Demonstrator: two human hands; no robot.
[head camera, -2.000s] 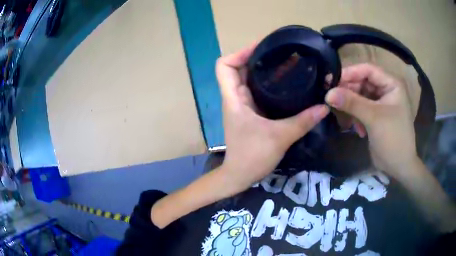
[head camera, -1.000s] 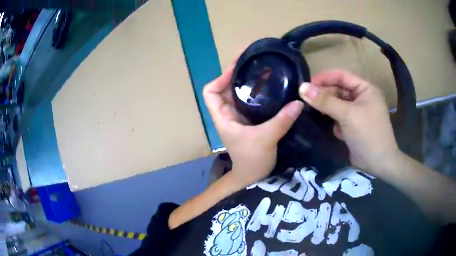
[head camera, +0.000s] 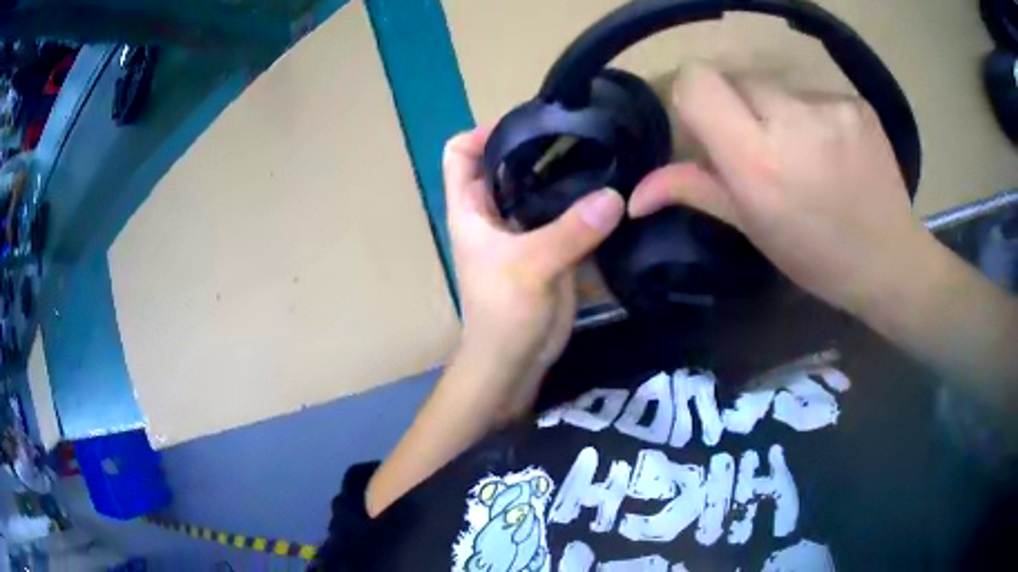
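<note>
A black headphone is held above the front edge of the bench. One ear cup (head camera: 555, 168) faces up, with a dark recessed face and a pale streak in it. My left hand (head camera: 508, 263) grips this cup from the left, thumb on its lower rim. The headband (head camera: 832, 39) arcs over to the right. The second ear cup (head camera: 681, 266) hangs lower, close to my shirt. My right hand (head camera: 781, 179) is beside the first cup, thumb near its right rim, fingers bent; whether it pinches anything is hidden.
Tan board sheets (head camera: 268, 257) cover the bench, with a green strip (head camera: 415, 106) between them. Black round parts (head camera: 1005, 84) lie at the upper right. A blue bin (head camera: 121, 475) and yellow-black floor tape (head camera: 229, 540) are at the lower left.
The headphone has moved left and up, and the cup has turned so its glossy reflection is gone. The second cup now shows. My right hand has shifted up and its fingers have changed pose.
</note>
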